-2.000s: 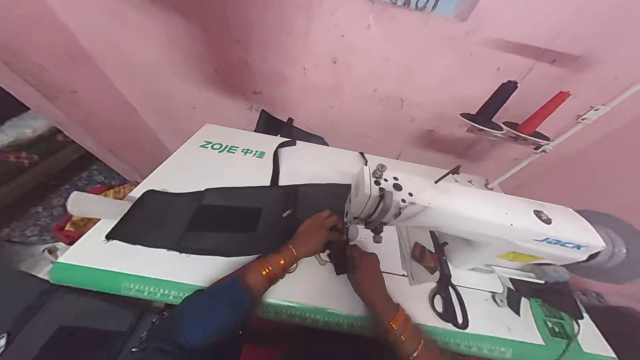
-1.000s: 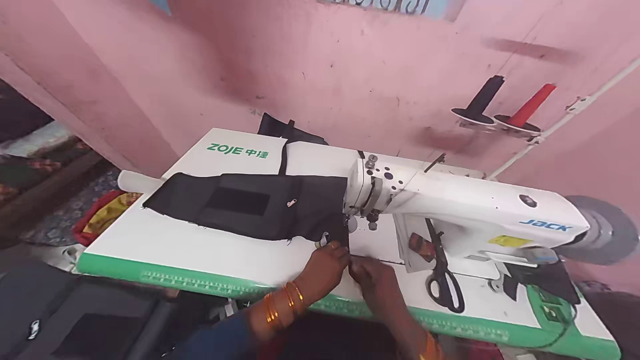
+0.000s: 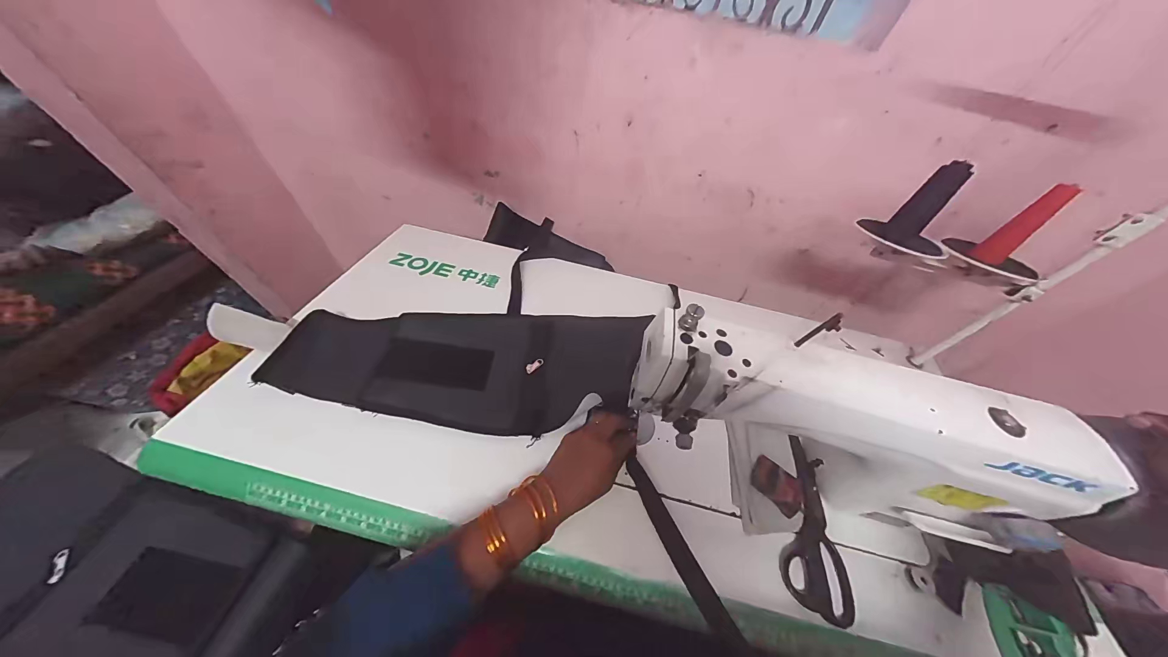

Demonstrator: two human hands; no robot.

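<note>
My left hand [image 3: 593, 456], with gold-coloured bangles at the wrist, pinches the upper end of a narrow black strap [image 3: 671, 538] beside the sewing machine's needle area. The strap runs down over the table's front edge. Left of the machine head [image 3: 693, 365] lies a black fabric piece [image 3: 456, 365] with a darker rectangular patch and a small zip pull [image 3: 535, 366]; its right end reaches under the head. At the far right edge, part of my right hand [image 3: 1152, 422] shows at the handwheel [image 3: 1109, 474]; its fingers are mostly out of view.
Black-handled scissors [image 3: 817, 566] lie right of the strap. Black and red thread cones [image 3: 1027, 224] stand on a holder behind the machine. More black fabric [image 3: 547, 246] lies at the table's back edge, and another black piece [image 3: 137, 566] is at lower left.
My right hand has left the strap beside my left hand and moved to the machine's far right. My left hand has moved up to the needle area. The strap now hangs over the front edge.
</note>
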